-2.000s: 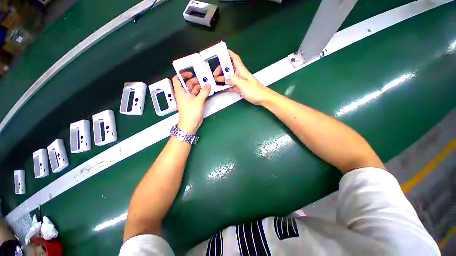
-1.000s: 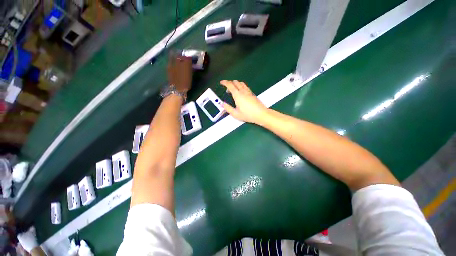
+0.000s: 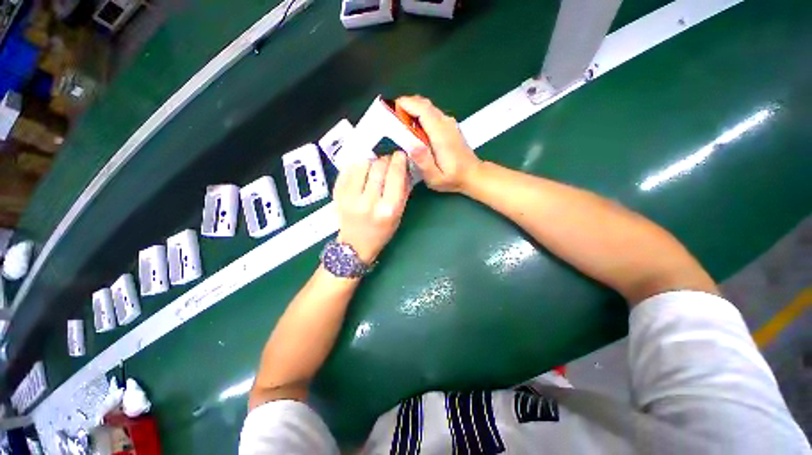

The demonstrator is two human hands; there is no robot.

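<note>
A white plastic housing [image 3: 372, 133] is held tilted between my two hands above the edge rail [image 3: 307, 216]. Its side facing my right hand looks orange-red. My right hand [image 3: 440, 145] grips its right side. My left hand [image 3: 372, 197], with a silver wristwatch [image 3: 342, 259], has its fingers on the near part, back of the hand up; its fingertips are partly hidden. Another housing [image 3: 336, 140] lies just behind, partly covered. More housings [image 3: 304, 174] lie side by side along the rail to the left.
Two housings [image 3: 367, 11] lie on the far belt [image 3: 427, 67] at the top edge. A grey-white post [image 3: 579, 40] stands bolted to the rail at right. A red container [image 3: 142, 435] and crinkled clear plastic lie at lower left. The glossy green worktop [image 3: 499, 311] is nearest me.
My left hand has come back from the far side of the belt, and a housing is now between both hands. Two housings set down near the rail now sit farther left in view.
</note>
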